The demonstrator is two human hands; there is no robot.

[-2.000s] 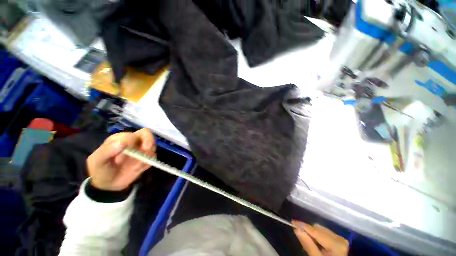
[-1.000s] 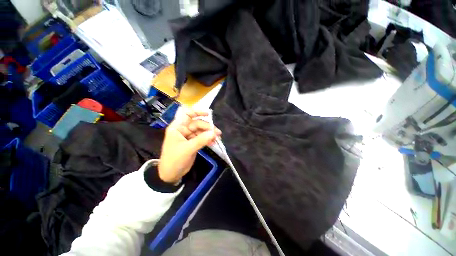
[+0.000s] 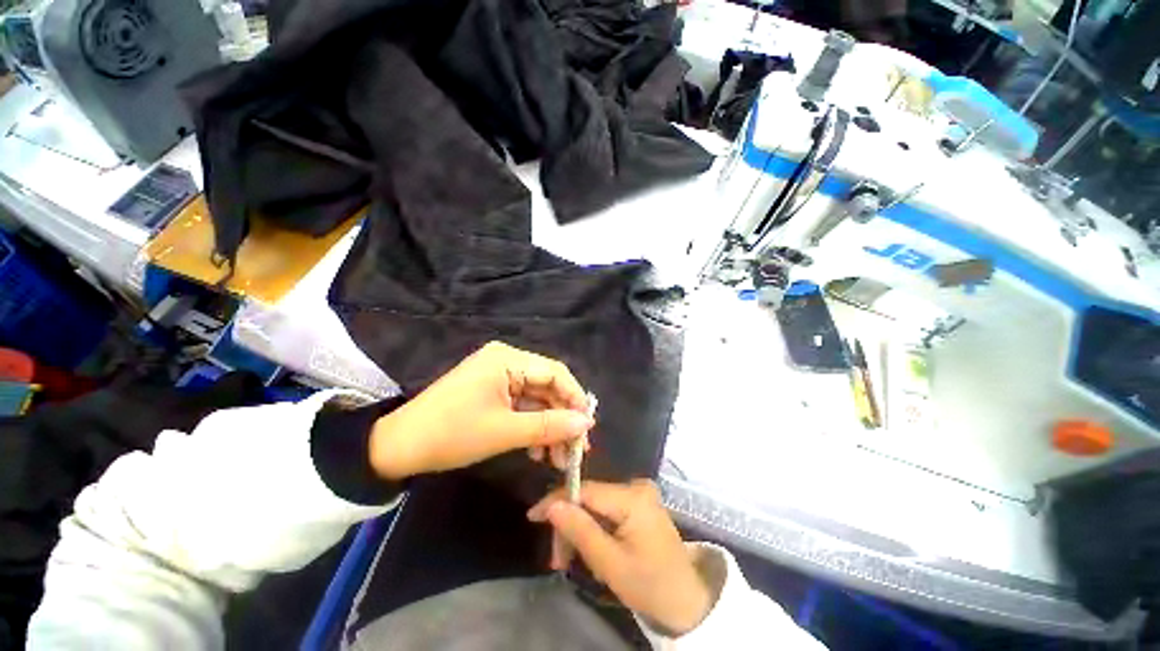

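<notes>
My left hand (image 3: 490, 413) pinches the upper end of a narrow whitish tape (image 3: 575, 468) between thumb and fingers. My right hand (image 3: 623, 547) grips the same tape just below, so a short upright piece shows between the two hands. The rest of the tape is hidden by my fingers. Behind and under my hands a dark mottled garment (image 3: 445, 229) hangs over the table's front edge, its larger part heaped towards the back.
White sewing machine (image 3: 1005, 299) with a blue stripe at right. On the white table (image 3: 763, 445) lie a black phone (image 3: 812, 331) and slim yellow-orange pointed tools (image 3: 865, 384). A yellow-orange board (image 3: 261, 254) and grey motor-like unit (image 3: 134, 64) are at left. Blue crate edge (image 3: 341, 591) below.
The tape was stretched long between my hands; now they are close together with only a short piece showing. My right hand has come back into view. The view has turned towards the sewing machine.
</notes>
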